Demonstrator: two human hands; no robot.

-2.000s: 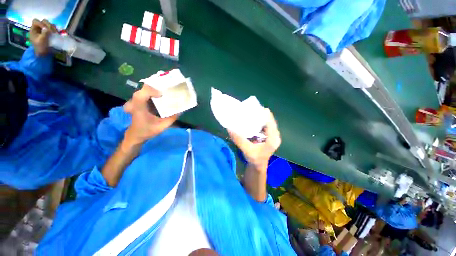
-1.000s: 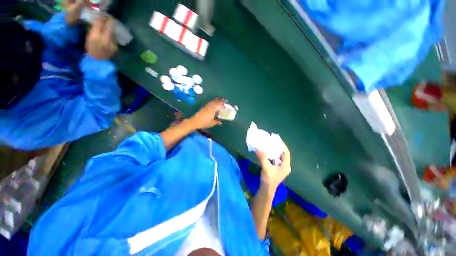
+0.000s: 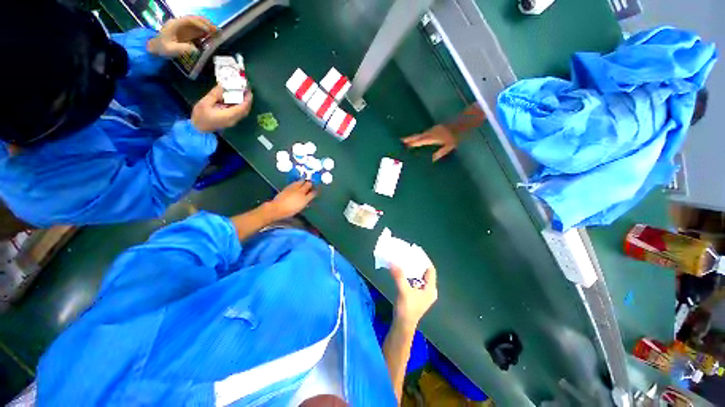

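My left hand (image 3: 294, 200) is at the near edge of the pile of white and blue discs (image 3: 307, 163), its fingertips on or beside them; whether it grips one cannot be told. My right hand (image 3: 413, 292) holds a folded white leaflet (image 3: 404, 254), with something small and dark at the fingertips. An opened small white carton (image 3: 362, 214) lies on the green bench between my hands. Another white carton (image 3: 389, 176) with a little red lies just beyond it.
Red-banded cartons (image 3: 322, 103) stand by a metal upright (image 3: 389, 56). A green scrap (image 3: 267, 121) lies left. A neighbour holds a carton (image 3: 230, 79) by the scale. Another person's hand (image 3: 436, 140) reaches over the rail. A black lump (image 3: 504, 350) lies right; blue garment (image 3: 608, 127) beyond.
My left hand has let go of the opened carton and moved left to the discs. A second carton and another person's hand have appeared on the far side. My right hand still holds the leaflet.
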